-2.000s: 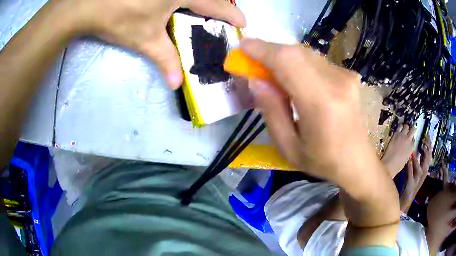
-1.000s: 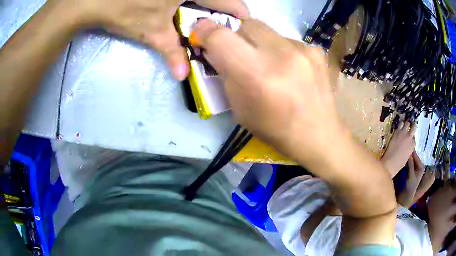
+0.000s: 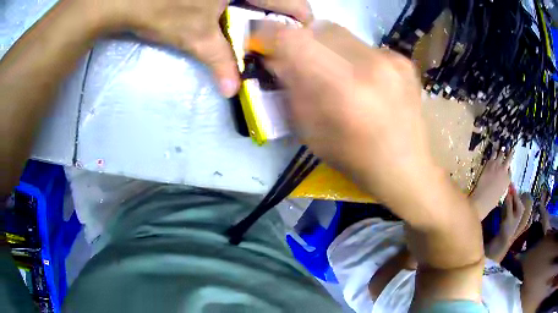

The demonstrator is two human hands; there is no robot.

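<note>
A power bank unit with a white battery cell (image 3: 268, 113) and yellow edging lies on the white tabletop at the top centre. Black residue (image 3: 257, 68) shows on the cell, partly covered by my right hand. My left hand (image 3: 196, 36) grips the unit from its left side and top end. My right hand (image 3: 349, 92), a little blurred, holds an orange scraper (image 3: 260, 45) against the cell's upper part; only the scraper's tip shows. Black charging cables (image 3: 275, 194) run from the unit's lower end over the table edge and hang in front of my lap.
Many units' black cables (image 3: 489, 55) lie piled at the right on brown board (image 3: 450, 125). Yellow tape (image 3: 333, 184) edges the board. Another person's hands (image 3: 492, 183) and white sleeve are at the lower right. A blue crate (image 3: 52, 214) stands below the table at the left.
My right hand with the scraper has moved left and up over the cell and now covers more of it. The unit and my left hand have shifted slightly right and up.
</note>
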